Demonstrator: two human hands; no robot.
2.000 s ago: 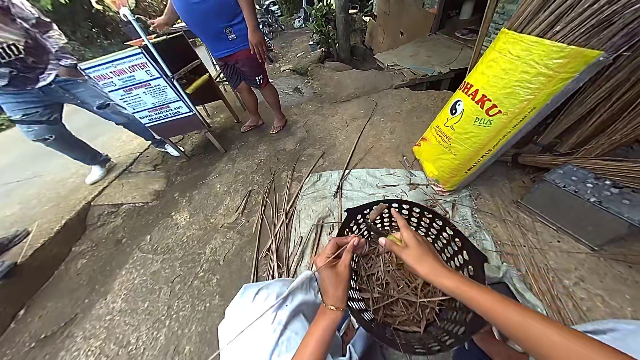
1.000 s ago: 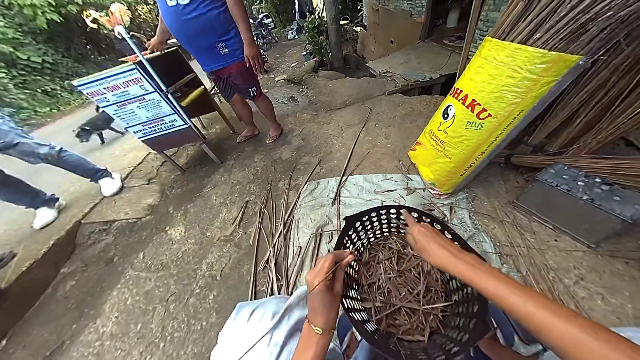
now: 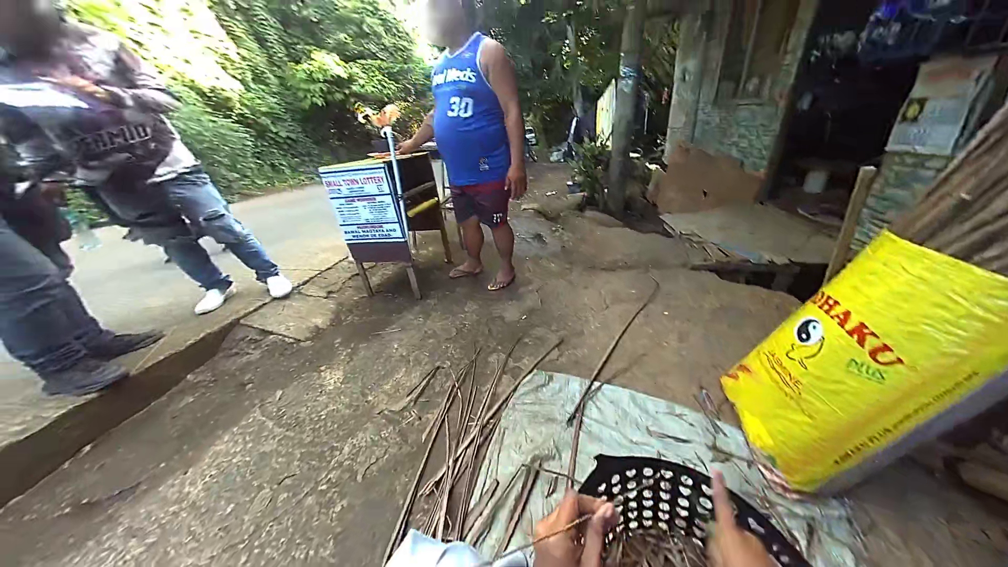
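My left hand (image 3: 573, 526) pinches a thin brown stalk (image 3: 561, 532) at the left rim of a black perforated plastic basket (image 3: 657, 492). Over the basket's right side is my right hand (image 3: 732, 528), blurred, with one finger pointing up; whether it holds anything cannot be told. Brown stalk scraps (image 3: 654, 548) lie inside the basket, cut off by the lower frame edge. Long dry stalks (image 3: 457, 449) are spread on the ground and over the left part of a pale woven sheet (image 3: 543, 402) under the basket.
A yellow printed sack (image 3: 874, 362) leans at the right, with a bundle of sticks (image 3: 965, 197) behind it. A person in a blue jersey (image 3: 472, 118) stands by a wooden stand with a printed sign (image 3: 366, 206). Other people stand at the left beside the concrete road edge (image 3: 181, 362).
The view has tilted up, so the basket now sits at the lower edge. My right hand has lifted from the scraps, where it was a second ago. More people show at the left.
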